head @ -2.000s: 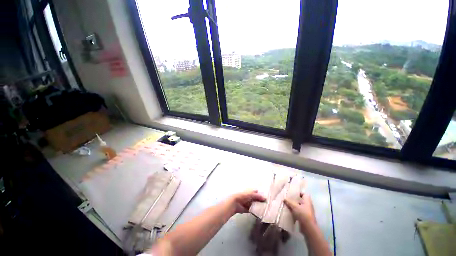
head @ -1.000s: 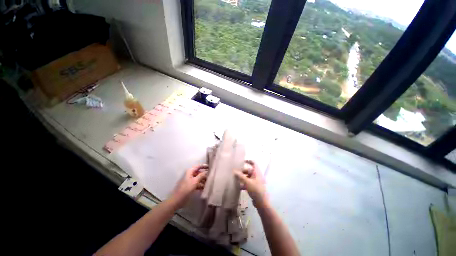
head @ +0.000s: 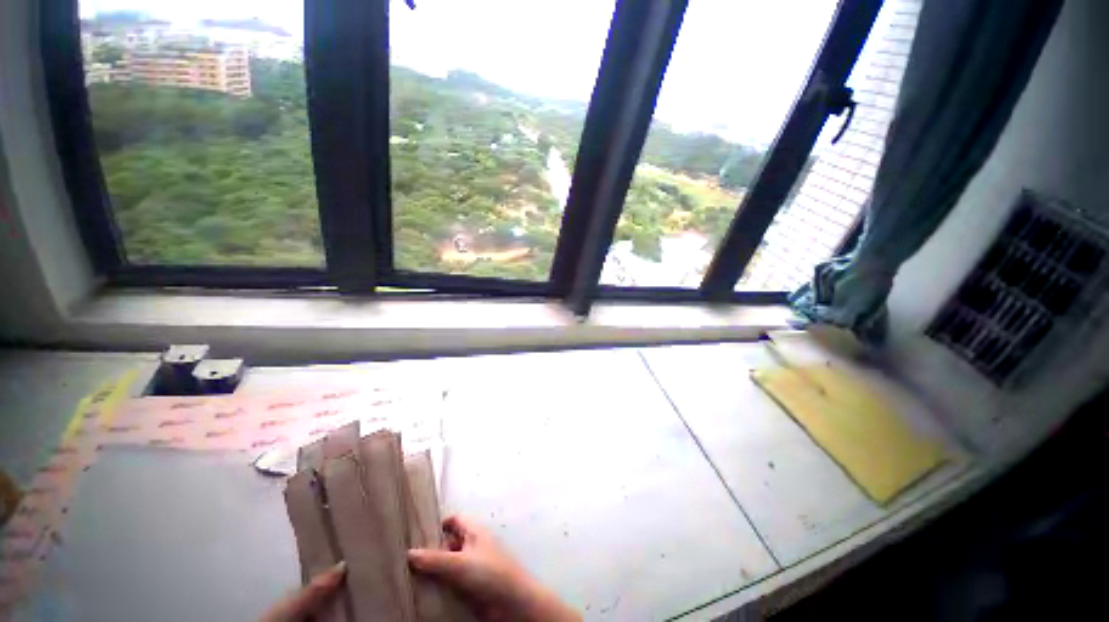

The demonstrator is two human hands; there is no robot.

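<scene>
A loose bundle of beige-taupe zipper strips (head: 365, 510) stands fanned out above the bench, its lower end cut off by the picture's bottom edge. My left hand (head: 309, 598) grips the bundle at its lower left, thumb on the front; most of this hand is out of the picture. My right hand (head: 480, 571) grips the bundle's right side, thumb on the front and fingers behind it. A pale backing sheet (head: 183, 516) with pink-red printed rows lies under and left of the bundle.
Small black-and-white blocks (head: 201, 369) sit near the window sill (head: 462, 318). A yellow-green board (head: 845, 431) lies at the bench's right end. A blue-green curtain (head: 906, 182) hangs at the right, with a dark rack-like panel (head: 1028, 286) beside it. An amber object shows at the left edge.
The view has swung right, bringing in the curtain and board. The separate strips on the left were gathered into one bundle, which both hands hold, now raised and fanned.
</scene>
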